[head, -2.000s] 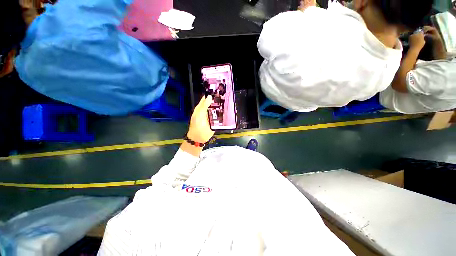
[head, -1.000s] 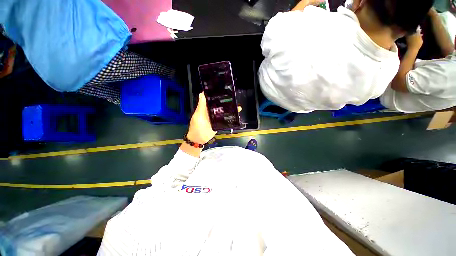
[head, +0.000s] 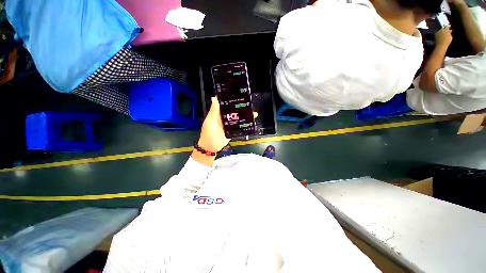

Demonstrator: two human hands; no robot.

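Note:
My left hand, bare with a beaded bracelet at the wrist, holds a smartphone upright in front of my body. The thumb lies along the phone's left edge and a fingertip shows at its right edge. The screen is dark with small green and pale text and a pinkish patch low down. My right hand is not in view.
A black bench with white gloves and a pink sheet is ahead. Blue stools stand left. A person in blue is at left, people in white at right. A pale board lies lower right.
The phone's screen has gone from a bright pinkish picture to a dark page with text. The person in blue has risen off the blue stool and shifted left, uncovering it.

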